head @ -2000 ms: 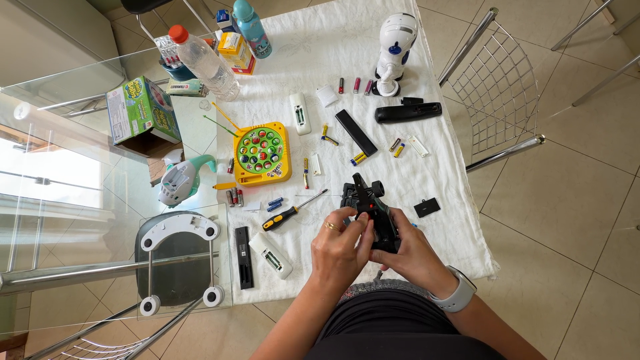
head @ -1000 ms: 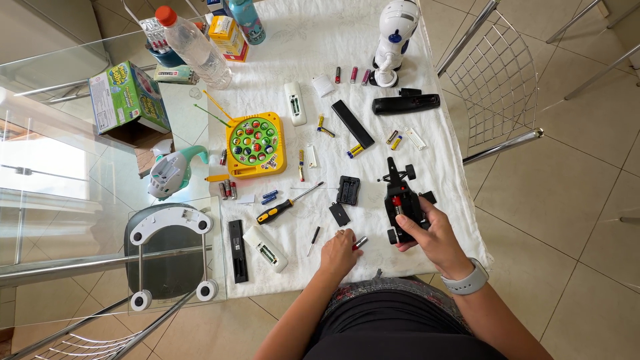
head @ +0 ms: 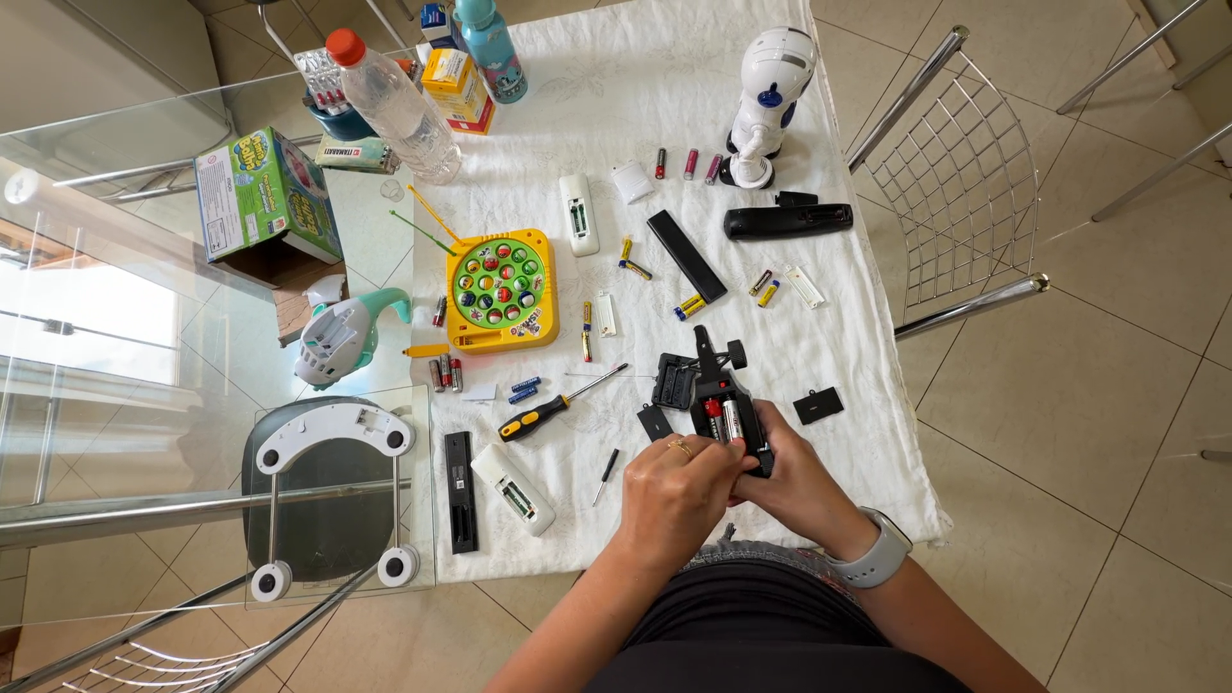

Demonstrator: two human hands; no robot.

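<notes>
My right hand (head: pixel 804 476) holds a black toy car (head: pixel 724 390), its underside up, over the table's front edge. Two AA batteries (head: pixel 731 421) lie side by side in its open compartment. The fingers of my left hand (head: pixel 679 481) press at the lower end of these batteries; whether they grip one is hidden. Just left of the car lie a black battery holder (head: pixel 674 381) and a black cover (head: pixel 654 422). Another black cover (head: pixel 818 406) lies to the right. A small black screwdriver (head: pixel 606 476) and a yellow-black screwdriver (head: pixel 534 418) rest left of my left hand.
A yellow fishing game (head: pixel 553 289), remote controls (head: pixel 789 221), loose batteries (head: pixel 690 308) and a white toy robot (head: pixel 760 106) stand or lie on the white cloth. At left are a plastic bottle (head: pixel 399 111), a toy box (head: pixel 269 197) and an upturned glass scale (head: pixel 337 500).
My left hand has moved from the cloth to the car, and the car has come left to meet it. One battery showed in the compartment a second ago; two show now.
</notes>
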